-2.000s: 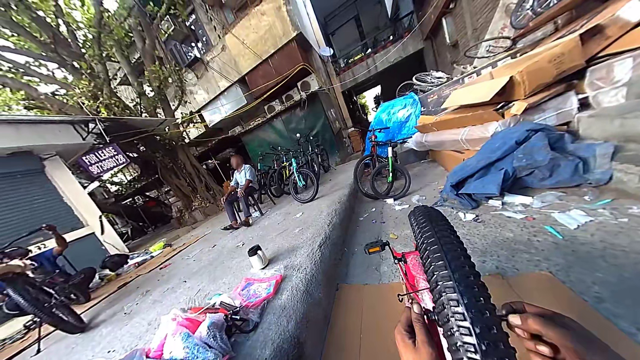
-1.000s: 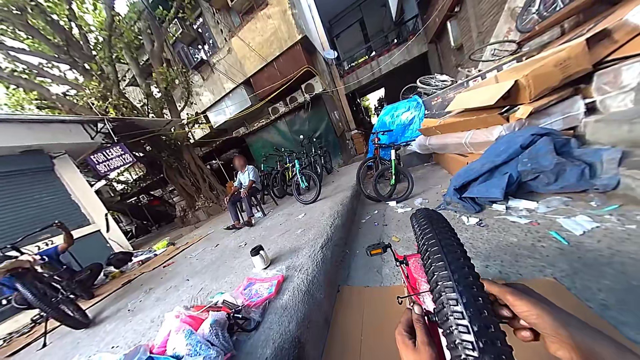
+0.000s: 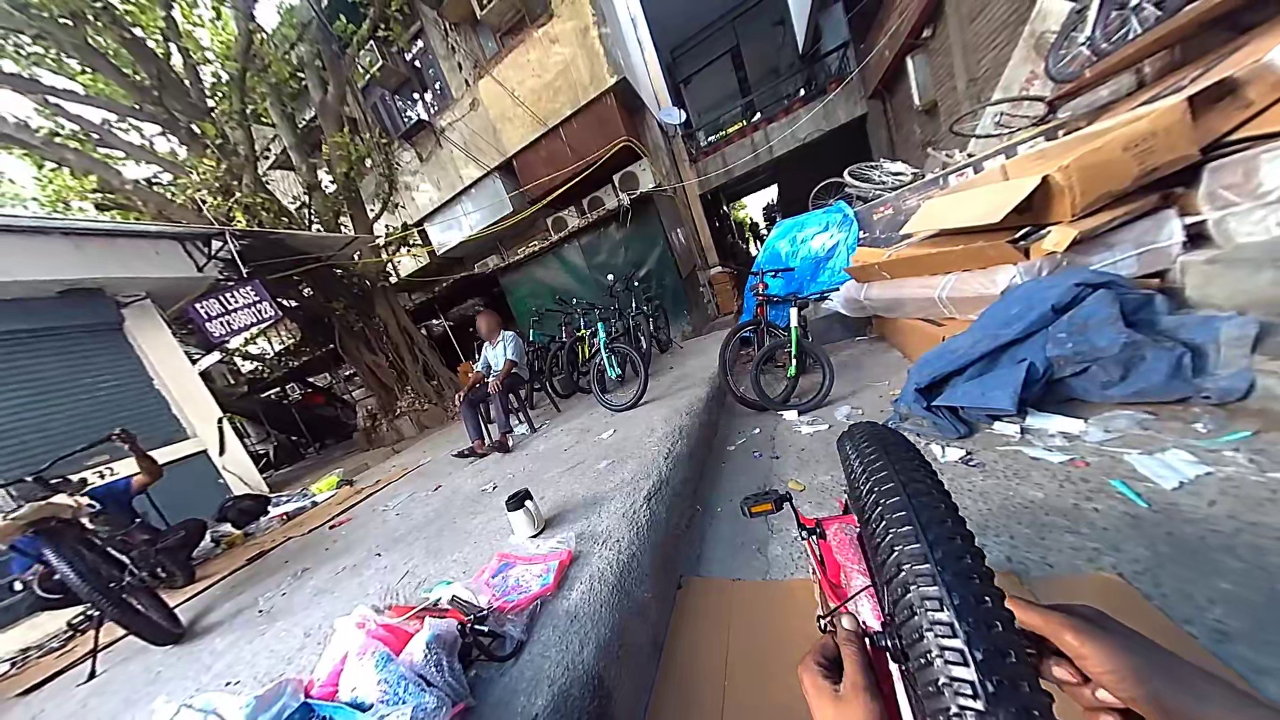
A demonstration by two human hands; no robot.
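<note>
A black knobby bicycle tyre [image 3: 935, 575] stands upright close in front of me, beside a red bicycle frame [image 3: 835, 560] partly covered in clear wrap. A pedal with an orange reflector [image 3: 764, 504] sticks out on its left. My left hand [image 3: 842, 672] pinches a small metal part or thin cable by the frame, just left of the wheel; which one, I cannot tell. On the other side, my right hand [image 3: 1110, 655] is at the wheel's right side with its fingers bent, their tips partly hidden behind the tyre. Whether it holds anything is not visible.
Flat cardboard [image 3: 735, 640] lies beneath the bicycle, beside a raised concrete ledge [image 3: 640, 530]. On the ledge are plastic-wrapped parts [image 3: 400, 665] and a white mug [image 3: 524, 513]. A blue cloth [image 3: 1080, 345] and cartons lie right. A person [image 3: 495, 380] sits farther off; another crouches at left by a bicycle.
My right hand has shifted from the wheel's hub area up along its right side, as seen two seconds ago. My left hand stays by the frame.
</note>
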